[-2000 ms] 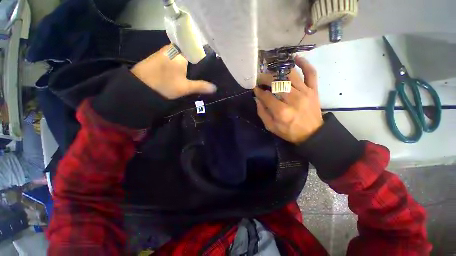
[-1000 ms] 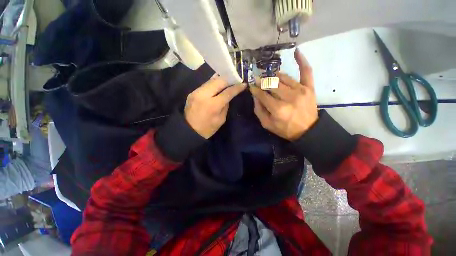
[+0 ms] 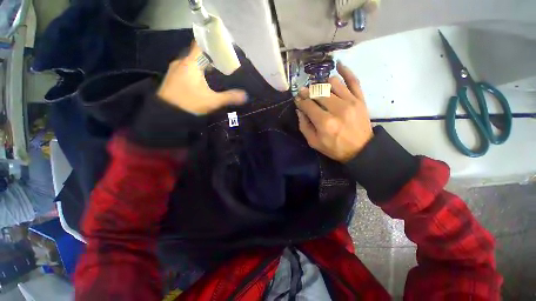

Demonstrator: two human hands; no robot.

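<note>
A dark denim garment (image 3: 258,217) is heaped over the lap and the table edge, with a pale stitch line running to the needle area (image 3: 317,67). A small white size label (image 3: 233,119) lies beside that line. My left hand (image 3: 191,88), slightly blurred, is over the cloth left of the needle, thumb spread from the fingers; the lamp partly covers its fingertips. My right hand (image 3: 338,120) is just below and right of the needle area, thumb and index finger together at the cloth edge. The needle tip is hidden.
The white machine head (image 3: 253,35) spans the top, with a lamp fitting (image 3: 217,44) at its left. Green-handled shears (image 3: 470,109) lie on the white table (image 3: 405,141) at right. More dark cloth (image 3: 64,47) is piled left. Grey floor shows lower right.
My left hand first moved in beside the needle, then back left with its thumb spread, uncovering the label and stitch line. My right hand stayed by the needle.
</note>
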